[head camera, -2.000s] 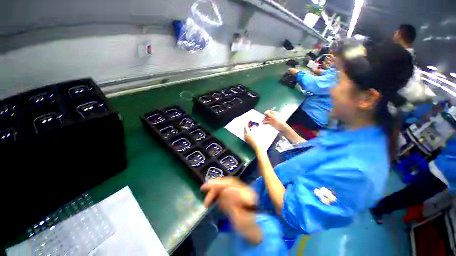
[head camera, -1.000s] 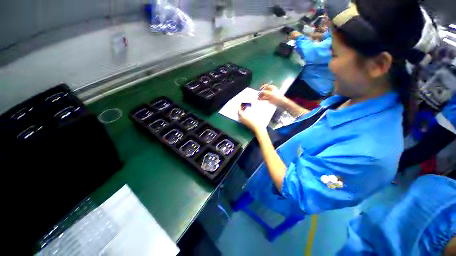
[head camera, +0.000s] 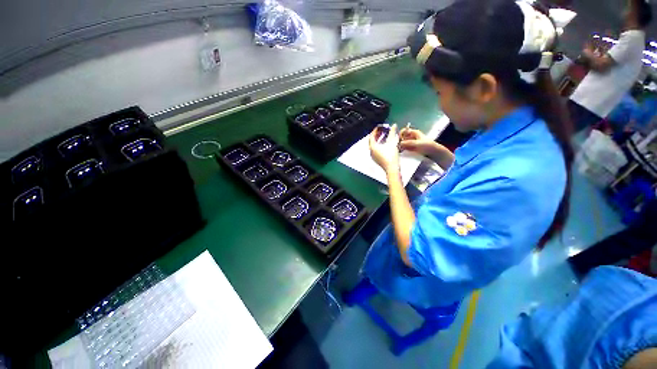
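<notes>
Neither of my hands is in view. A blue sleeve, which looks like my right one, shows at the lower right edge; its hand is out of the picture. A white work sheet lies at the lower left, with a clear blister tray on it and a dark scatter of tiny parts at the bottom edge. A tall black foam tray stack stands behind, holding cases. A single black foam tray with two rows of cases lies to its right.
A seated person in a blue smock holds a small dark case over another white sheet. Another foam tray stack stands beyond. A pale ring lies on the green bench. A blue stool is below.
The view has swung about. The blurred hand seen two seconds ago at bottom centre is gone; the blue sleeve is at lower right. The neighbour's hands and case are raised closer to the face.
</notes>
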